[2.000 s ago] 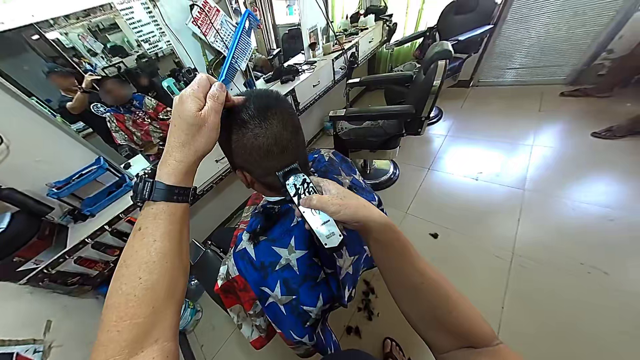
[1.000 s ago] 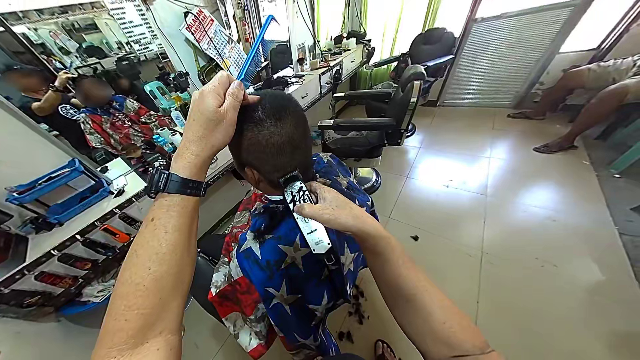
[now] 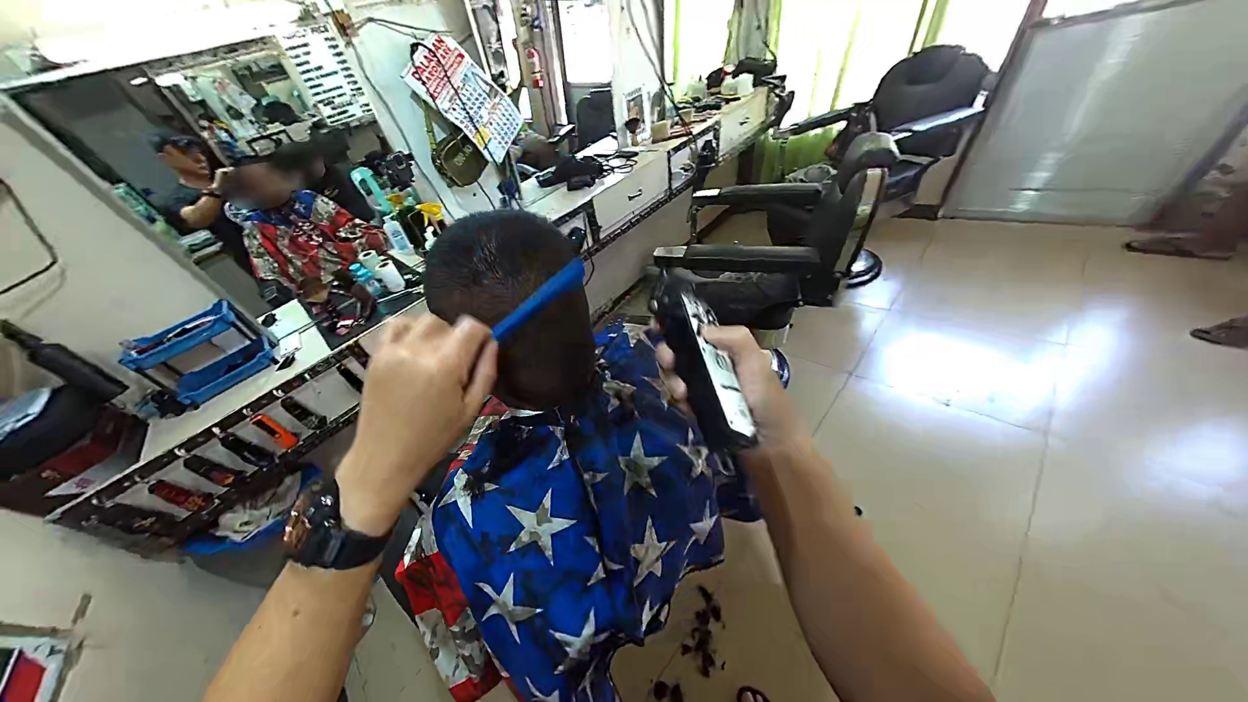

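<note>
A seated person's head (image 3: pixel 512 292), seen from behind, has short dark hair. My left hand (image 3: pixel 419 390) grips a blue comb (image 3: pixel 541 299), which lies slanted across the back of that head. To the right of the head, my right hand (image 3: pixel 746 375) holds a black and white hair clipper (image 3: pixel 717 375), its blade end up and apart from the hair. A blue barber cape (image 3: pixel 575 526) with white stars and red parts covers the person's shoulders and back, with cut hair near the collar.
Black barber chairs (image 3: pixel 829 234) stand ahead to the right. Along the left wall runs a counter (image 3: pixel 312 356) with a blue rack (image 3: pixel 200 351), bottles and several clippers in slots below a mirror (image 3: pixel 244 146). Cut hair (image 3: pixel 702 634) lies on the tiled floor. Another person's feet show at the far right.
The comb, upright above the head before, now lies against the back of it. My right hand has moved the clipper from the nape out to the right.
</note>
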